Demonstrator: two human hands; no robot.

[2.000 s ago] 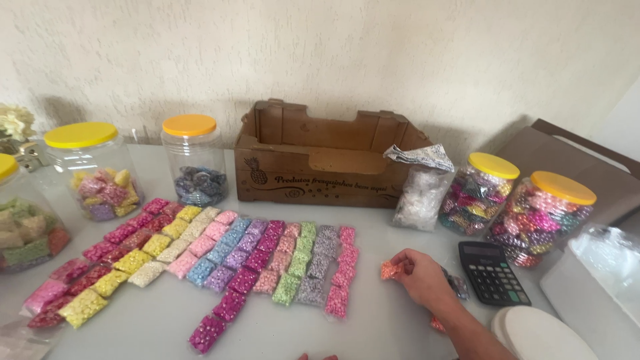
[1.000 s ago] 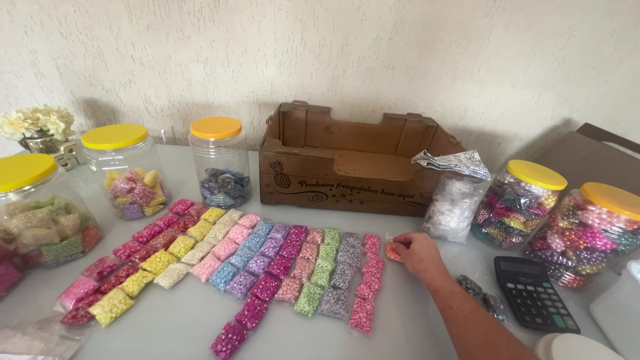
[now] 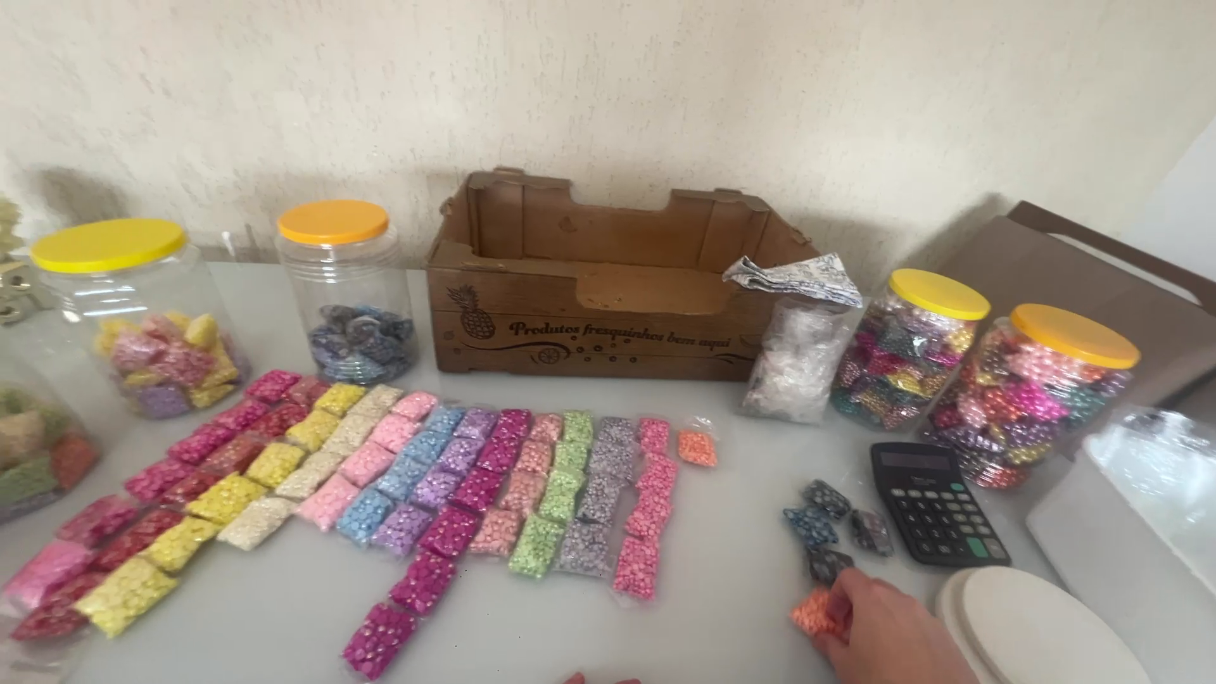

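At the lower right my right hand (image 3: 888, 632) has its fingers on a small clear bag of orange beads (image 3: 814, 613). Just above it lie several small bags of dark beads (image 3: 826, 499). Only the fingertips of my left hand (image 3: 600, 678) show at the bottom edge; what they do is hidden. Another bag of orange beads (image 3: 697, 447) lies flat at the right end of the rows. The rows hold small bags sorted by colour, among them pink (image 3: 636, 567), green (image 3: 537, 545), lilac (image 3: 404, 528), magenta (image 3: 380, 638) and yellow (image 3: 125, 594).
Behind the rows stands a cardboard crate (image 3: 589, 351), with a bag of clear packets (image 3: 793, 366) at its right corner. Lidded jars of bead bags stand left (image 3: 347, 304) and right (image 3: 1031, 389). A black calculator (image 3: 940, 503) lies beside a round white object (image 3: 1040, 632).
My right hand has left the first orange bag at the end of the rows and moved down and right to another orange bag. The left fingertips, out of view one second ago, show again.
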